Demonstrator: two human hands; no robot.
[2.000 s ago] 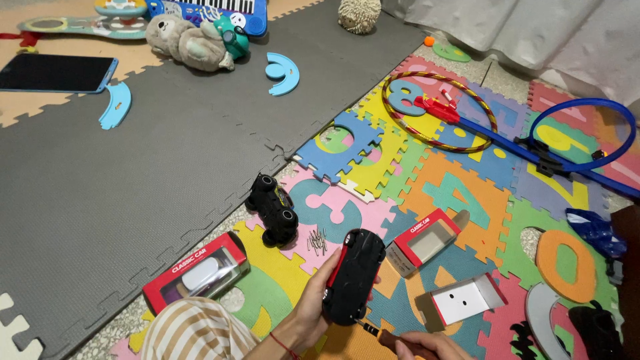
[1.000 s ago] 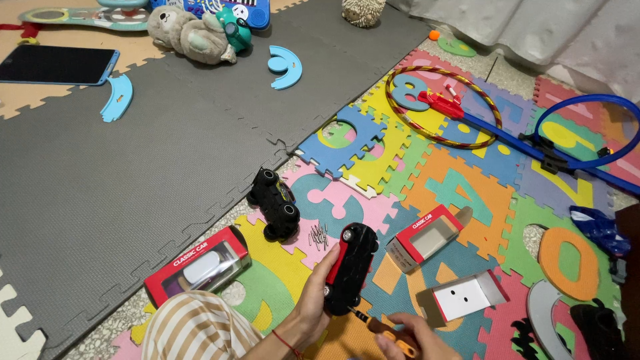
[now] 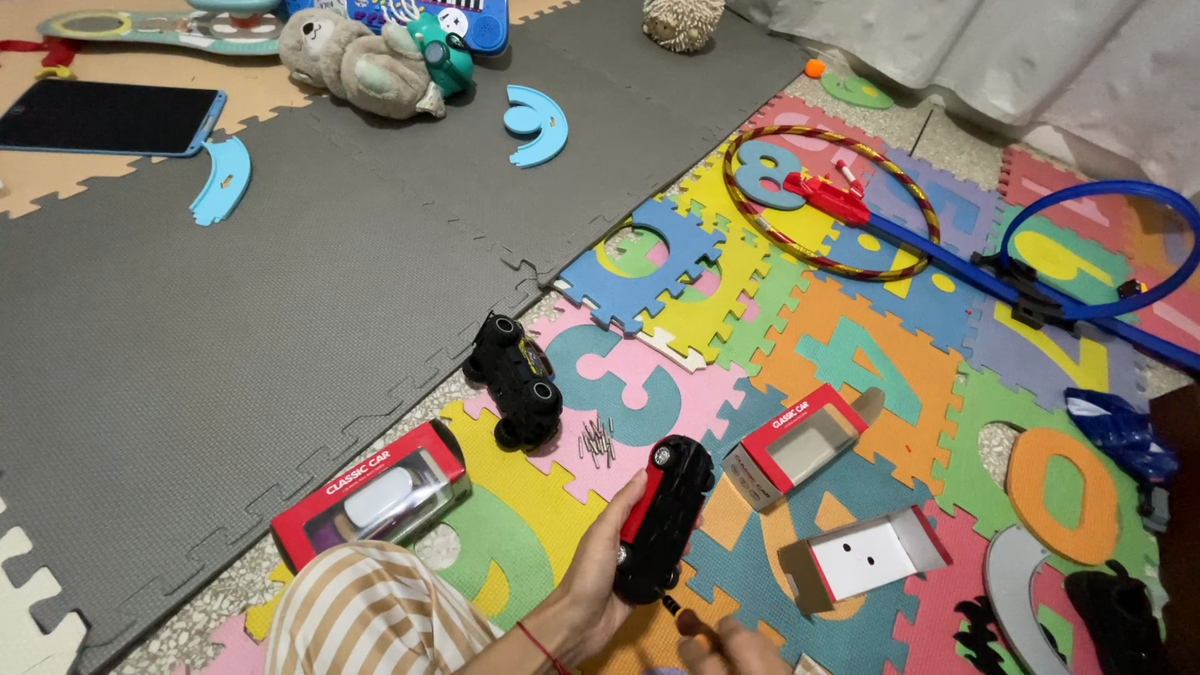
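My left hand (image 3: 592, 572) holds a red toy car (image 3: 664, 517), its black underside turned up toward me. In my right hand (image 3: 727, 645) is a screwdriver (image 3: 670, 605), whose tip meets the near end of the car's underside. Just above the car, a small pile of screws (image 3: 596, 441) lies on a pink foam tile. A black toy truck (image 3: 514, 380) with big wheels rests on its side left of the screws. To the right stand an opened red window box (image 3: 797, 445) and a white-and-red box piece (image 3: 867, 558).
A red boxed toy car (image 3: 370, 492) lies beside my striped-clothed knee (image 3: 375, 609). Beyond are blue track (image 3: 984, 272), a red-and-yellow hoop (image 3: 830, 131), a plush otter (image 3: 361, 70) and a tablet (image 3: 108, 117). An orange foam zero (image 3: 1064, 497) lies at right.
The screwdriver has turned in my right hand, and its tip has come to the car's near end. The car has tilted so more of its underside shows than one second ago.
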